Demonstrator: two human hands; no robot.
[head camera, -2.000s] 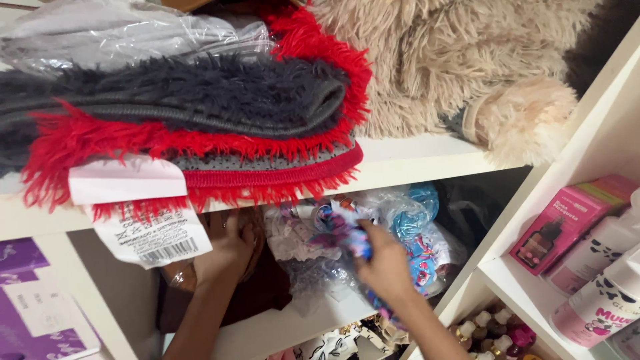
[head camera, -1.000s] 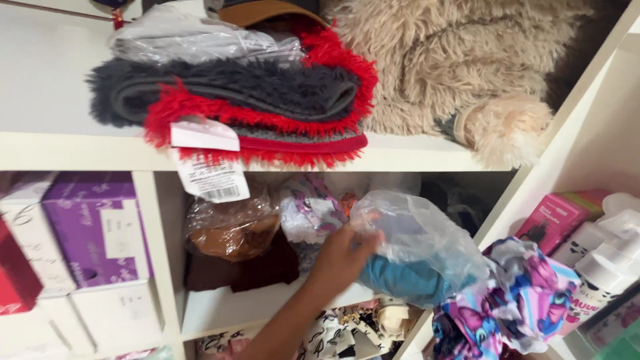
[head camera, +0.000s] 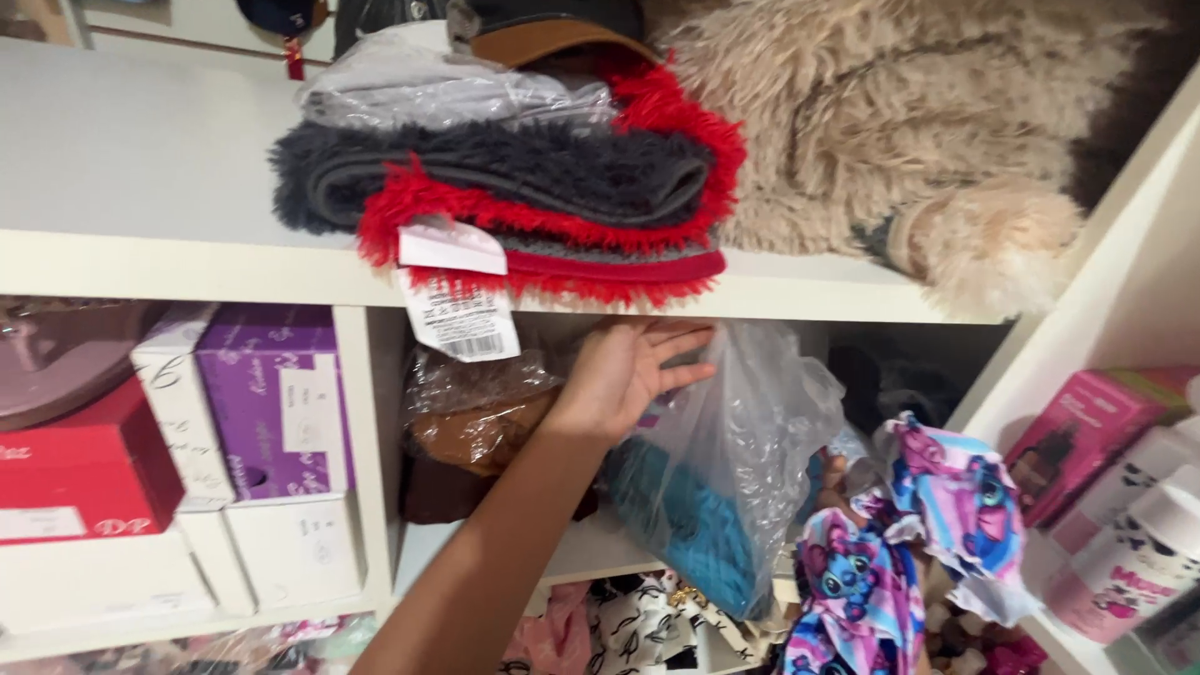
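Note:
My left hand (head camera: 637, 375) reaches into the middle compartment, its fingers stretched out and apart against the upper left of a clear plastic bag (head camera: 750, 403). A teal cloth item (head camera: 680, 525) shows inside that bag. At the lower right, my right hand (head camera: 830, 483) is mostly hidden behind blue, pink and purple cartoon-printed fabric (head camera: 858, 581), which it holds in a bunch. Another part of this fabric (head camera: 970, 497) spreads toward the right divider. Left of my left wrist lies a brown item in clear plastic (head camera: 483, 427), above dark maroon cloth (head camera: 436, 487).
Folded red and dark gray shaggy textiles (head camera: 525, 187) lie on the shelf above, beside a beige shaggy textile (head camera: 891, 122). Purple (head camera: 262, 403) and red (head camera: 84, 469) boxes fill the left compartment. White bottles (head camera: 1125, 562) stand on the right shelf.
My left hand has moved right from the brown bagged item to the clear bag. The printed fabric has come out of the compartment toward the lower right. The teal item's bag has shifted forward.

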